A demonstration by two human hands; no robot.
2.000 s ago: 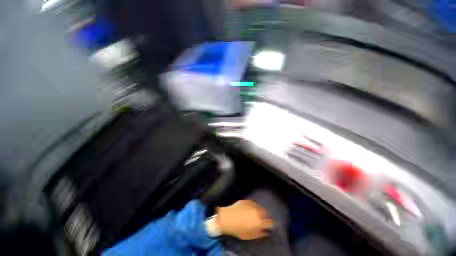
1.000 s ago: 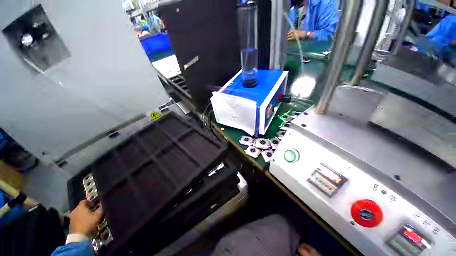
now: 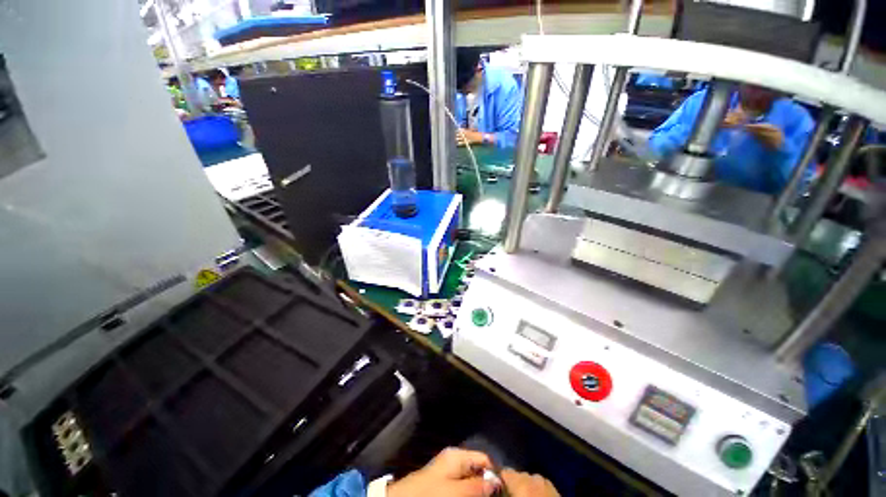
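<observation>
My left hand [image 3: 445, 476] is at the bottom edge, its fingertips closed on a small pale piece [image 3: 491, 477], too small and partly hidden to name. My right hand [image 3: 529, 484] is beside it, touching or nearly touching the piece and cut off by the edge; its grip cannot be told. The black tray [image 3: 228, 364] lies at the left, with several small silver pieces [image 3: 71, 439] in its near-left compartments. The bench press [image 3: 622, 340] stands at the right, its platen [image 3: 646, 257] above the base.
A blue-topped white box [image 3: 389, 254] with a clear cylinder stands left of the press. Several silver fixtures [image 3: 424, 315] lie in front of it on the bench. A blue cup [image 3: 826, 372] is right of the press. People in blue sit beyond the bench. A grey-white panel rises at far left.
My left hand has left the black tray and come to the bottom middle, beside my right hand, with a small piece in its fingertips. The view has turned right and up, showing more of the press.
</observation>
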